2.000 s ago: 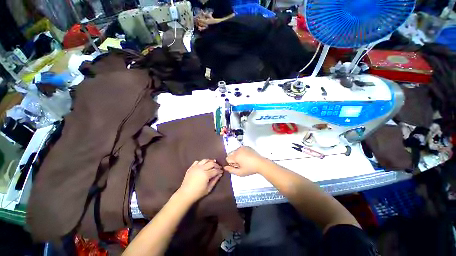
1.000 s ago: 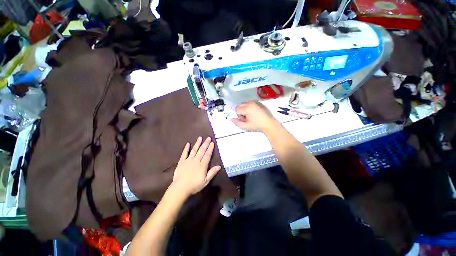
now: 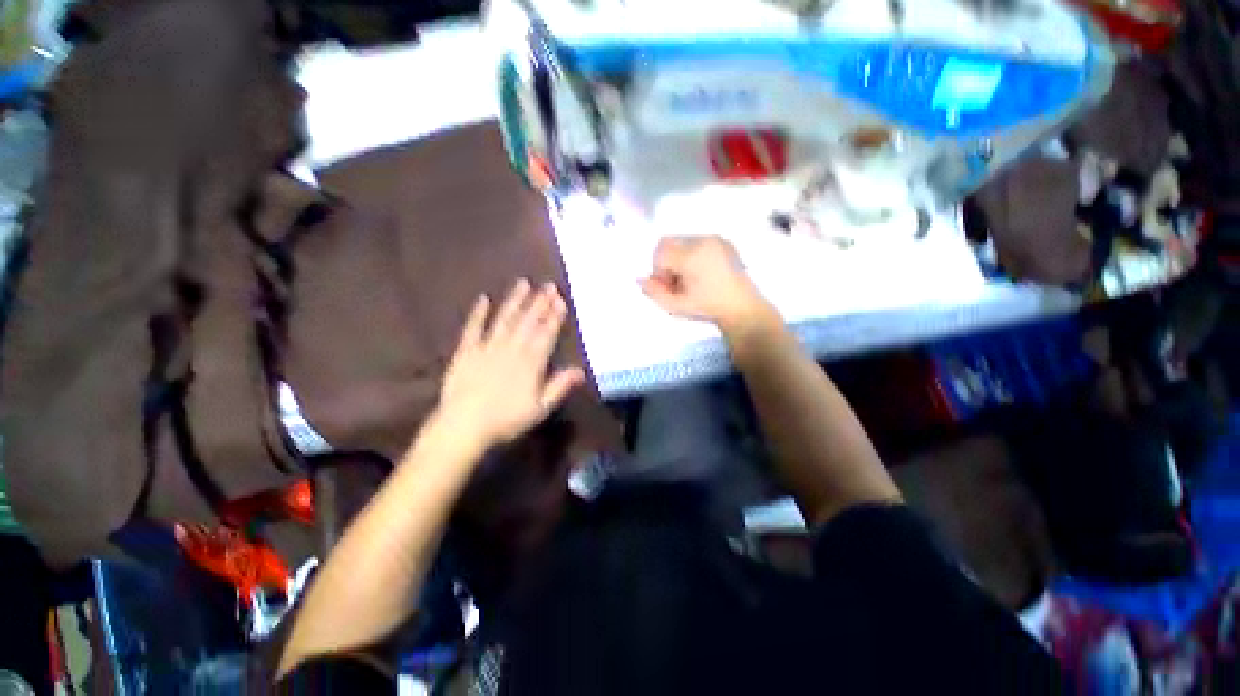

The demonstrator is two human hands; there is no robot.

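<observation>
A brown garment panel (image 3: 408,231) lies flat on the white sewing table, left of the needle area. My left hand (image 3: 506,360) rests on the panel near its right edge, fingers spread, gripping nothing. My right hand (image 3: 696,279) is over the white table right of the panel, its fingers curled together; whether something small is between them cannot be told. The white and blue sewing machine (image 3: 816,68) stands behind, its needle area lit. The picture is blurred.
Stacked brown panels (image 3: 95,272) lie at the left. A red object (image 3: 748,154) lies under the machine arm. A ruler-marked strip (image 3: 666,370) runs along the table's front edge. An orange-red bag (image 3: 245,544) is low left. A blue basket (image 3: 1006,374) is below the table at right.
The view has tilted down. Since the oldest frame my hands have moved apart: the left has opened flat on the panel, the right has left the panel's edge for the bare table.
</observation>
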